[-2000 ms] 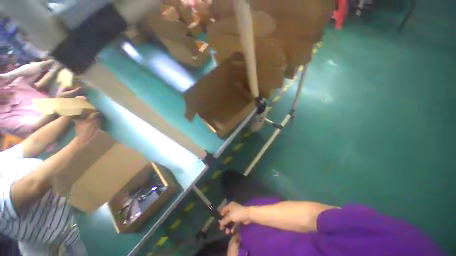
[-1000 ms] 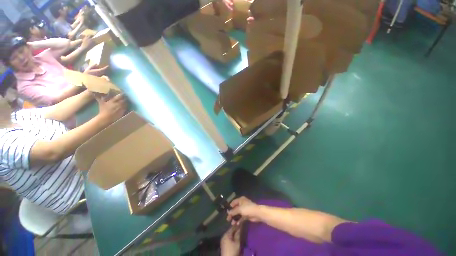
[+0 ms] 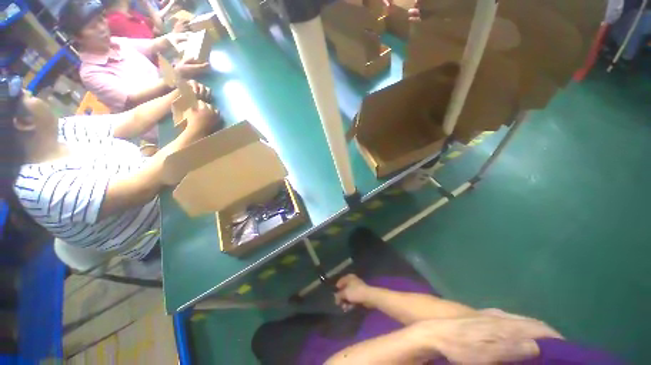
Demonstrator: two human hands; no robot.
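Note:
My right hand [image 3: 352, 292] is small and blurred over my lap, fingers curled; a dark cable in it cannot be made out clearly. My left hand [image 3: 492, 336] lies across my right arm near the purple sleeve, with no object seen in it. An open brown packing box [image 3: 265, 246] stands at the table edge, its tall lid raised on the far side. Inside are black cables [image 3: 275, 207], a shiny clear bag [image 3: 245, 229] and a pale grey block [image 3: 271, 224].
A larger open carton [image 3: 400, 135] stands by the cream pipe uprights [image 3: 325, 107] on the green table [image 3: 193, 274]. A co-worker in a striped shirt [image 3: 89, 171] handles a small carton [image 3: 184, 100]. Others sit beyond. A pipe rail [image 3: 421, 212] runs below the table edge.
The view has swung left, so the table and boxes appear further right. My left hand has left my right hand and moved across onto my right arm. The small dark item between them no longer shows clearly.

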